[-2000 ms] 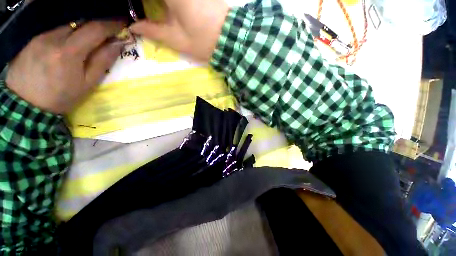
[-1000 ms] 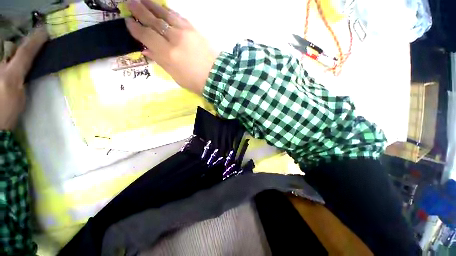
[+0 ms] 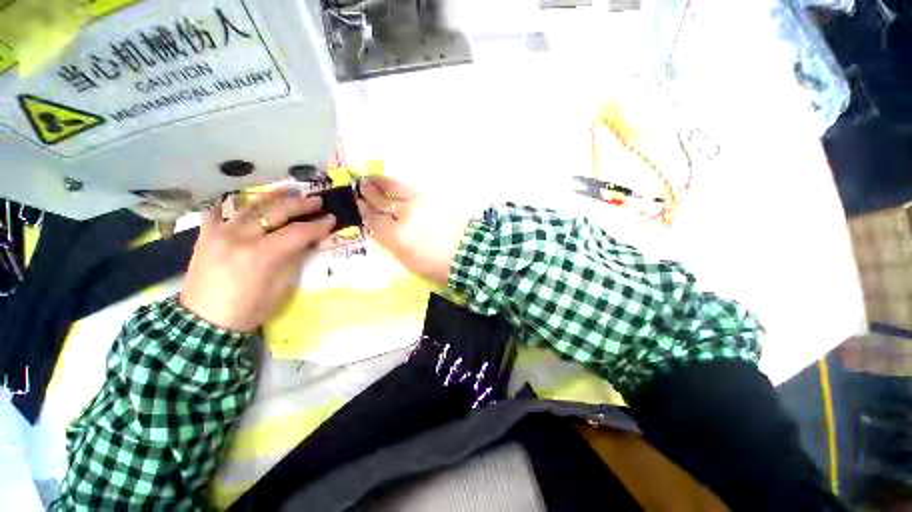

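Observation:
A black strap [image 3: 343, 204] lies under the edge of the white sewing machine head [image 3: 170, 130], over the yellow-taped guide plate [image 3: 345, 310]. My left hand [image 3: 255, 250] presses and holds the strap from the left, fingers pointing right. My right hand [image 3: 410, 225] has its fingertips on the strap's right end. The fingertips of both hands are close together. Whether a buckle sits at this end is hidden by the fingers. The needle area is mostly hidden by the machine head. A lap pile of straps [image 3: 465, 345] with several metal ends lies near my body.
Thread snips [image 3: 600, 190] on an orange cord [image 3: 640, 157] lie to the right, near a loose ring [image 3: 706, 146]. Clear plastic bags [image 3: 800, 60] are at the upper right. A supply pile of black straps [image 3: 60, 290] is at the left. A metal plate [image 3: 400, 40] stands behind.
The view has shifted, showing the machine head. My left hand has moved right along the strap, close to my right hand. Only a short piece of strap shows between them now.

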